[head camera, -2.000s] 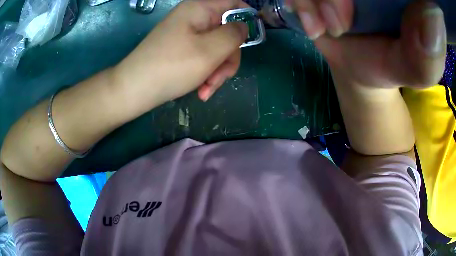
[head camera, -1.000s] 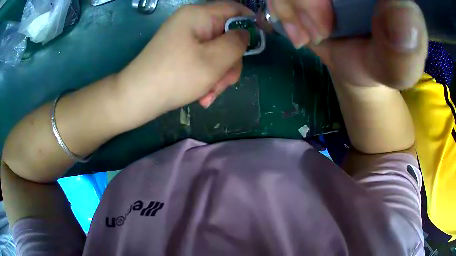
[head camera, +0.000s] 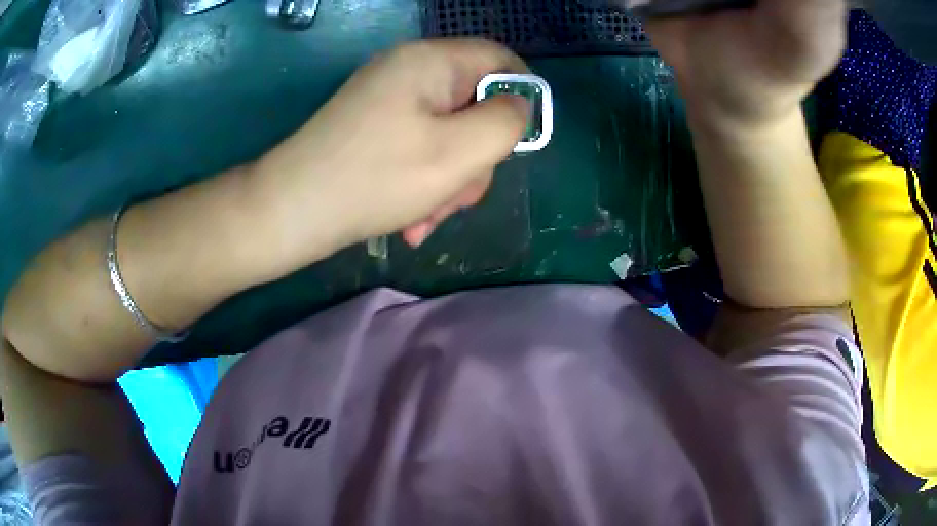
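Note:
My left hand (head camera: 411, 144) grips a small rounded-square housing (head camera: 546, 113) with a white rim, just above the bench. A green circuit board (head camera: 500, 89) sits inside the rim, partly covered by my thumb. My right hand (head camera: 755, 57) is at the top right, cut off by the frame edge. It holds the dark electric screwdriver (head camera: 699, 5), of which only a part shows at the top edge. The driver's tip is out of view.
A black screw tray with small holes (head camera: 575, 29) lies beyond the housing. Crumpled plastic bags (head camera: 92, 46) and a small metallic part (head camera: 293, 10) are at the upper left of the green bench (head camera: 205, 92). Pale scraps (head camera: 622, 266) lie near the bench edge. A person in yellow (head camera: 873, 267) is at the right.
My right hand and the screwdriver have moved up and away from the housing. My left hand has brought the housing slightly down toward me. The screw tray has come into clear view.

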